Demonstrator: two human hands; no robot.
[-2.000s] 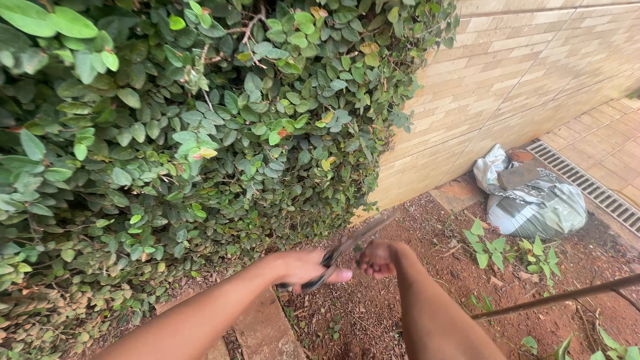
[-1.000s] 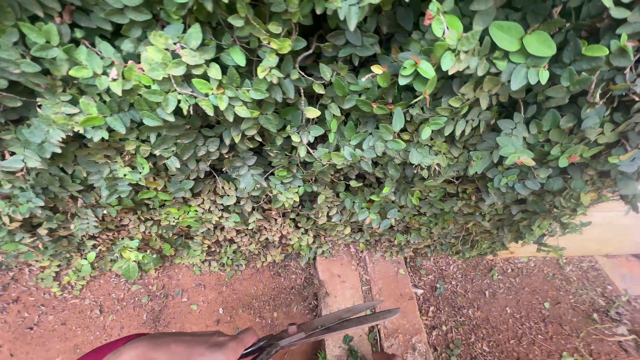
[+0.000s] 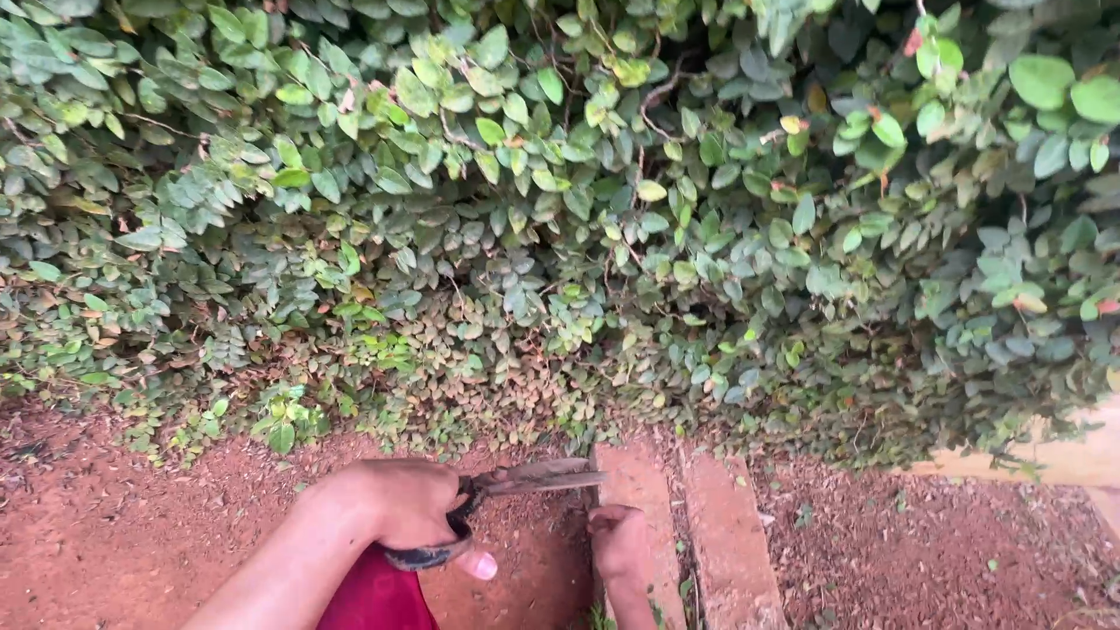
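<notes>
My left hand [image 3: 398, 507] reaches in from the lower left and grips the dark handles of a pair of scissors [image 3: 542, 477]. Its thumb sticks out below the handles, and the worn metal blades point right with a narrow gap between them. Just below and right of the blade tips is my right hand [image 3: 619, 542], its fingers curled, with nothing visible in them. Both hands are above the ground, in front of the lower edge of a dense leafy creeper [image 3: 560, 289].
Two long reddish masonry strips [image 3: 731, 534] run from the foot of the creeper toward me. Red soil [image 3: 105, 534] lies to the left and leaf-littered soil [image 3: 927, 542] to the right. A pale wall base [image 3: 1032, 455] shows at the right edge. Dark red cloth [image 3: 376, 595] hangs below my left wrist.
The view has swung left from the tiled wall and plastic bag to the creeper. Since one second ago, the scissors have moved away from the bottom edge, and my right hand shows more clearly.
</notes>
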